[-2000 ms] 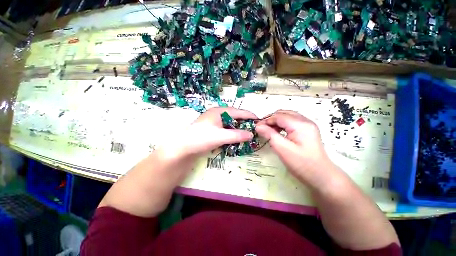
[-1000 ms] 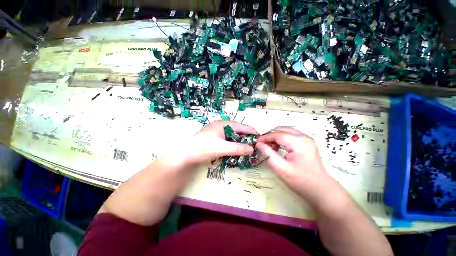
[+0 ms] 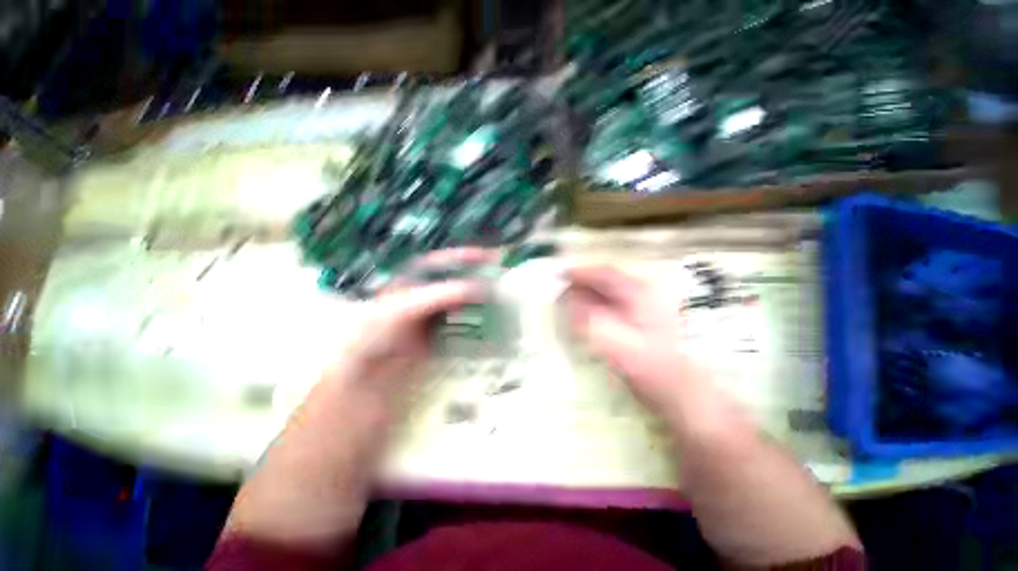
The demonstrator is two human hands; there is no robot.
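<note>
The frame is strongly blurred. My left hand (image 3: pixel 413 318) is left of centre over the table, closed around a bunch of green circuit boards (image 3: pixel 469 321) whose lower part shows below the fingers. My right hand (image 3: pixel 614 318) is a little to the right, apart from the bunch, with its fingertips pointing left; whether it holds a small part cannot be told. The board pile (image 3: pixel 413 206), green, black and silver, lies just beyond my left hand.
A brown cardboard box (image 3: pixel 714 201) full of green boards stands at upper right. A blue plastic tray (image 3: pixel 848 335) with dark bits is at right. A small black part pile (image 3: pixel 709 284) lies between my right hand and the tray. Printed cardboard (image 3: pixel 167 335) covers the table.
My hands have moved apart; my left hand has shifted left with the boards, and my right hand is off the bunch. The view has shifted and blurred.
</note>
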